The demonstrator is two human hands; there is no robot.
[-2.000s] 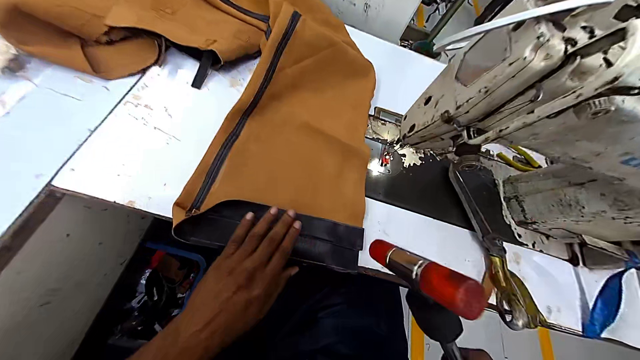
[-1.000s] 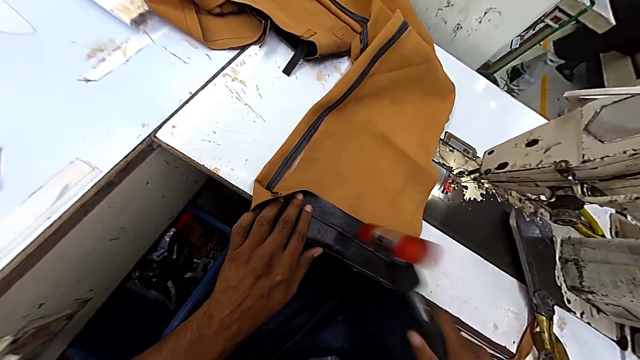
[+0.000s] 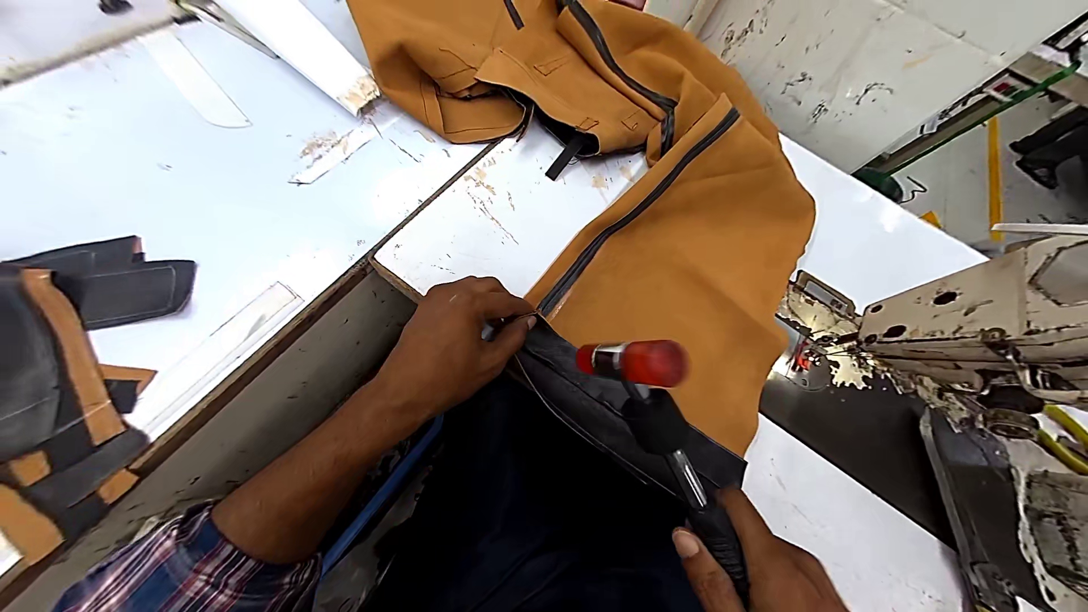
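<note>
My left hand pinches the left end of the black band along the near edge of a tan garment. A dark zipper runs up the garment's left side from near those fingers. My right hand, partly cut off by the lower frame edge, grips the dark handle of a mallet with a red two-faced head. The mallet head is over the garment near the band; whether it touches cannot be told.
A sewing machine stands at the right, with yellow-handled pliers beside it. Black and tan cut pieces lie on the table at the left. A gap with a blue-edged container is below the table edge.
My left hand has gone from lying flat on the black band to pinching its left end. The mallet, blurred over the band a second ago, is now farther left along it. The view has shifted.
</note>
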